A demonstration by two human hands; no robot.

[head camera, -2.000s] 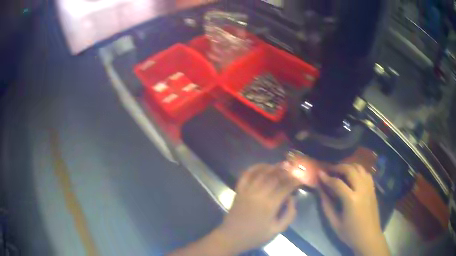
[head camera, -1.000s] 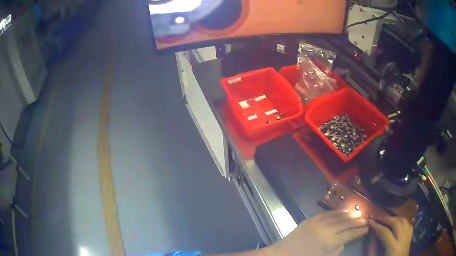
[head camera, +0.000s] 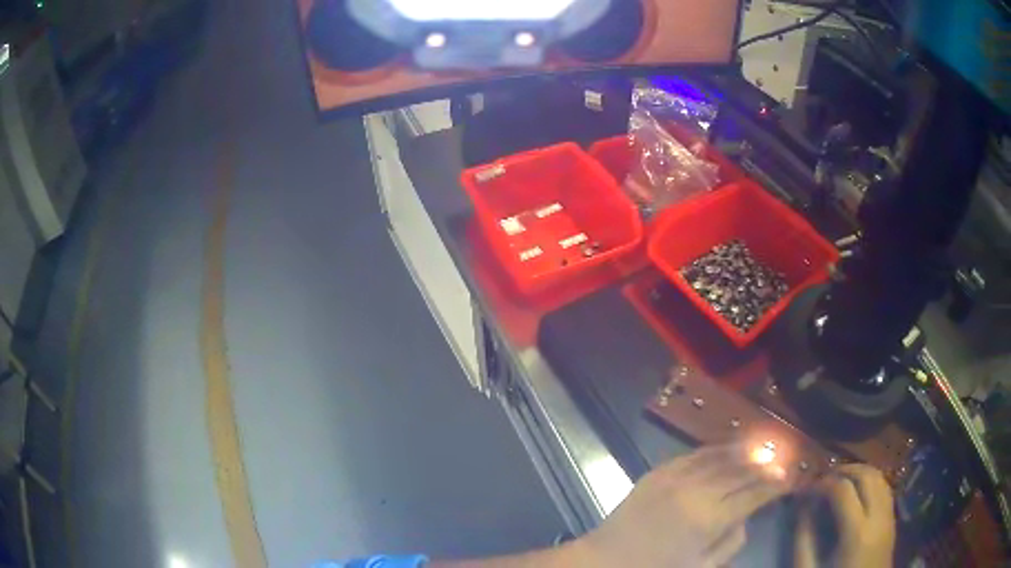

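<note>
A copper-coloured plate [head camera: 710, 409] with small silvery pieces on it lies on a black mat under the microscope [head camera: 859, 355]. A bright spot of light falls on the plate. My left hand [head camera: 693, 505] is at the plate's near edge, fingertips at the bright spot; the fingers hide what they touch. My right hand [head camera: 859, 516] is just right of it, fingers bent at the plate's near side, blurred and cut off by the bottom edge. Whether either hand grips the plate or a small piece cannot be told.
A red bin [head camera: 818, 246] holds many small metal pieces. A second red bin [head camera: 554, 166] holds white labels and a few bits. A crumpled clear bag [head camera: 669, 166] lies behind them. A monitor [head camera: 693, 39] shows a magnified orange surface. The metal bench edge [head camera: 588, 472] runs beside the grey-blue floor.
The view has swung, so the bench shifts in the picture. More of the plate shows left of my left hand than one second ago. The monitor picture has changed to two dark rounds beside a bright shape.
</note>
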